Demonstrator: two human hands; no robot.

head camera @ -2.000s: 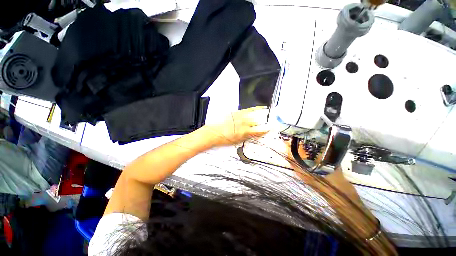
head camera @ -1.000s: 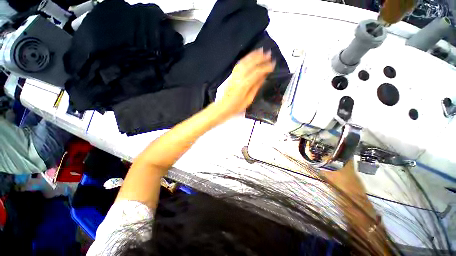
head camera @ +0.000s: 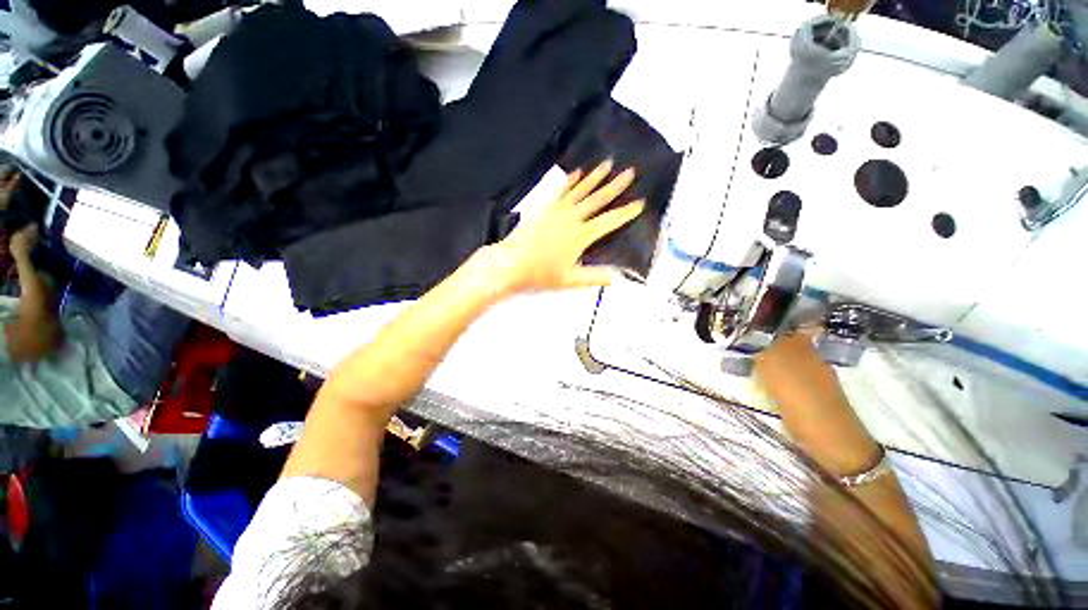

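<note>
My left hand [head camera: 573,232] lies with fingers spread on a black fabric piece [head camera: 638,155] left of the sewing machine head [head camera: 823,95]. The piece joins or touches the long folded black piece [head camera: 525,89]. My right hand [head camera: 787,352] is at the needle end of the head, its fingers hidden behind the shiny metal guard [head camera: 778,290]. The needle and presser foot cannot be made out clearly. A neat stack of black cut pieces [head camera: 388,256] lies left of my left hand.
A crumpled black fabric bundle [head camera: 304,119] lies at the upper left, beside a grey machine unit [head camera: 93,131]. A grey post [head camera: 805,78] stands above the head. Another person's arm [head camera: 34,292] shows at the far left. Dark hair strands cross the lower view.
My left hand has moved from near the needle up and left onto the black piece, and its fingers have spread. My right hand stays by the guard. The camera view has shifted slightly.
</note>
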